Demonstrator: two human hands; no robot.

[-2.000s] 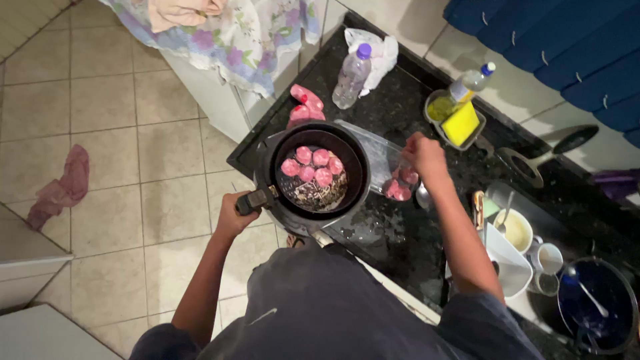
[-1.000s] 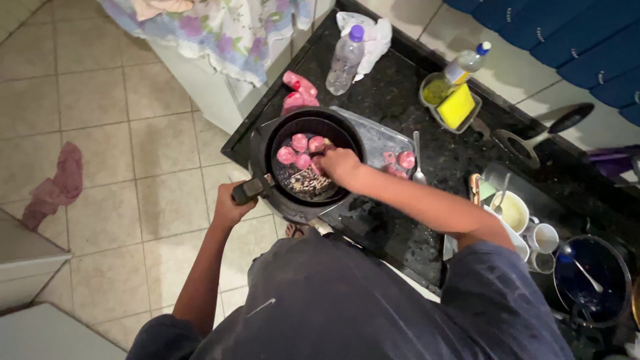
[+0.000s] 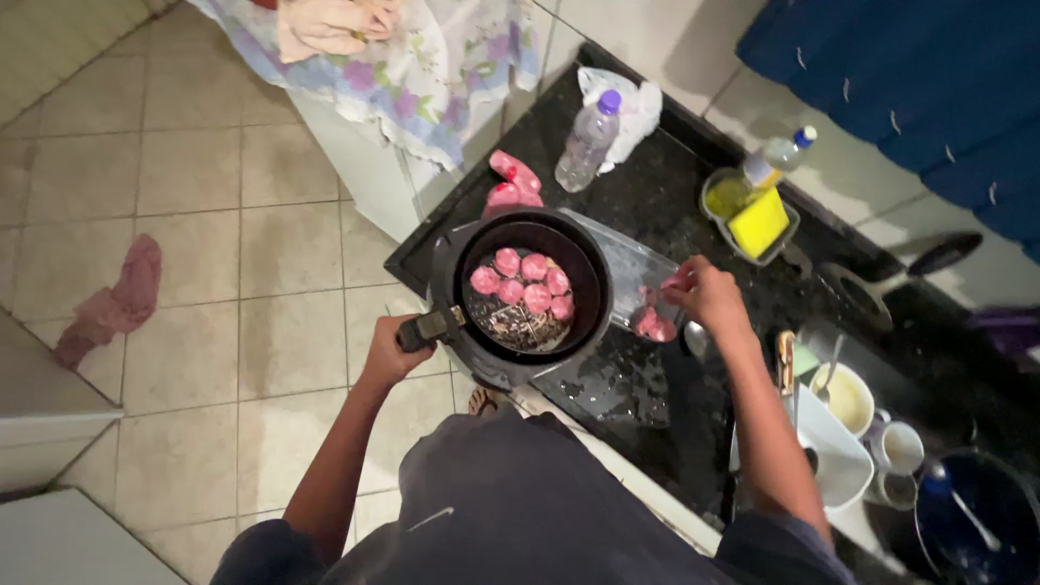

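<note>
My left hand (image 3: 396,351) grips the black handle (image 3: 431,327) of a deep black pan (image 3: 605,284), which sits at the counter's edge. Several pink round slices (image 3: 537,298) lie in its upper half, above small dark and pale bits on its bottom. To the right, my right hand (image 3: 707,296) pinches a pink slice over the end of a clear tray (image 3: 630,268), close to more pink slices (image 3: 655,325). A spoon (image 3: 695,338) lies just below that hand. Beyond the pan are pink packages with red ends (image 3: 514,180).
A plastic bottle with a purple cap (image 3: 589,142) stands behind the pan by a white bag (image 3: 638,114). Farther right are a container with a yellow sponge (image 3: 759,223), an oil-like bottle (image 3: 776,158), a frying pan (image 3: 853,296), a knife (image 3: 785,361), a white basin (image 3: 837,447) and cups (image 3: 898,447).
My right hand has moved from inside the pan back to the slices at the tray's right end. More pink slices lie in the pan than two seconds ago. My left hand stays on the handle.
</note>
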